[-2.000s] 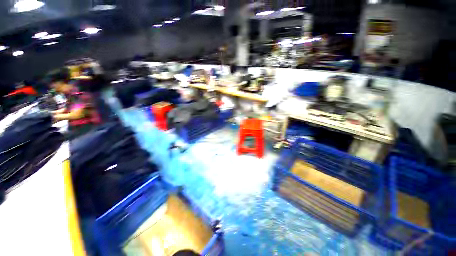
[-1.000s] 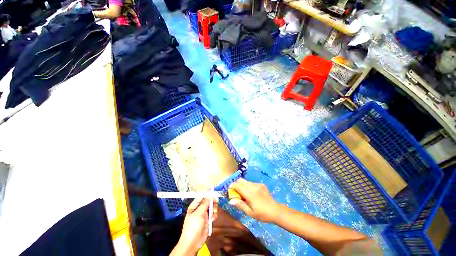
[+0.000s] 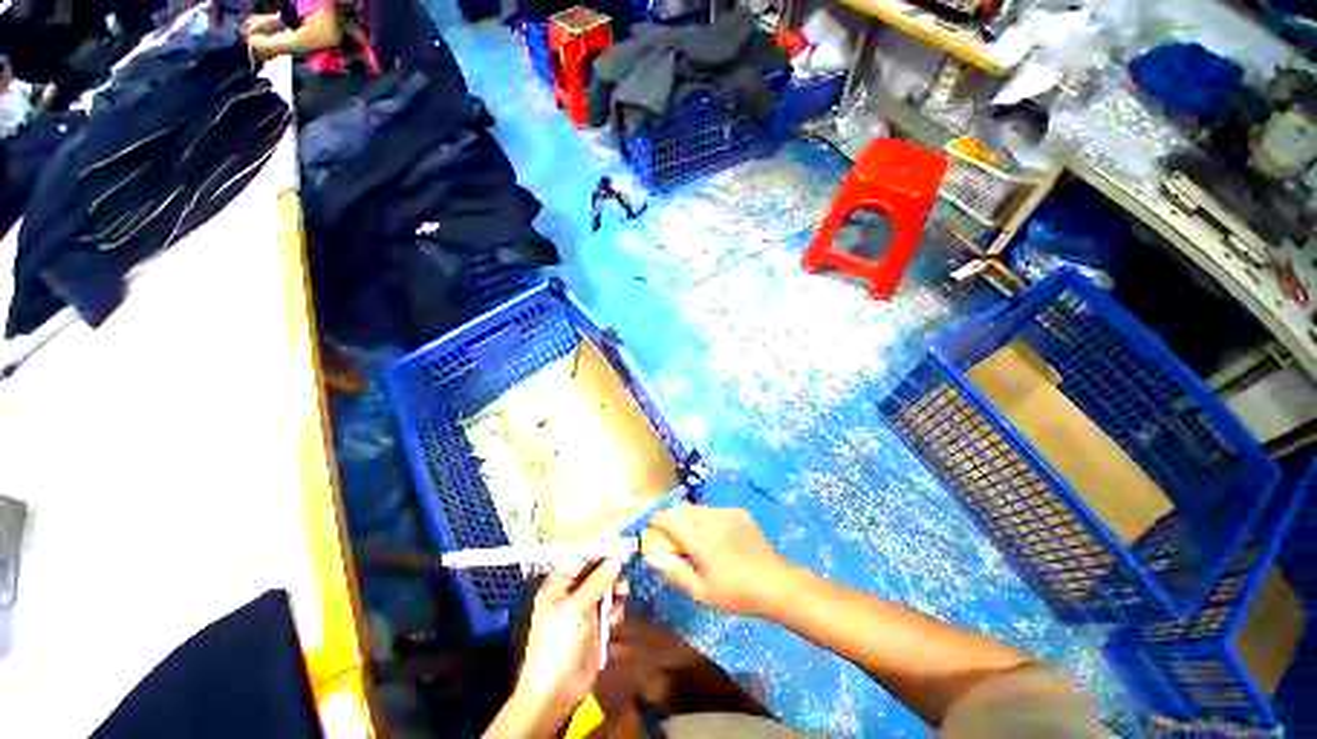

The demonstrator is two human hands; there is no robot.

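Note:
My left hand is closed on a thin white stick, held upright over the near end of a blue crate. My right hand is shut on a knife with a yellow-orange handle. Its long pale blade points left and crosses the top of the white stick. The blue crate has a tan cardboard sheet and pale material inside. The stick's tip is hidden by the blade and fingers.
A white table with yellow edging bears dark cloth at left. Other blue crates stand at right. A red stool and a dark cloth pile stand farther off. A person's arm shows top left.
Compared with one second ago, the blade is tilted slightly, with its left end a little lower. The view has shifted slightly. Both hands remain closed on their things.

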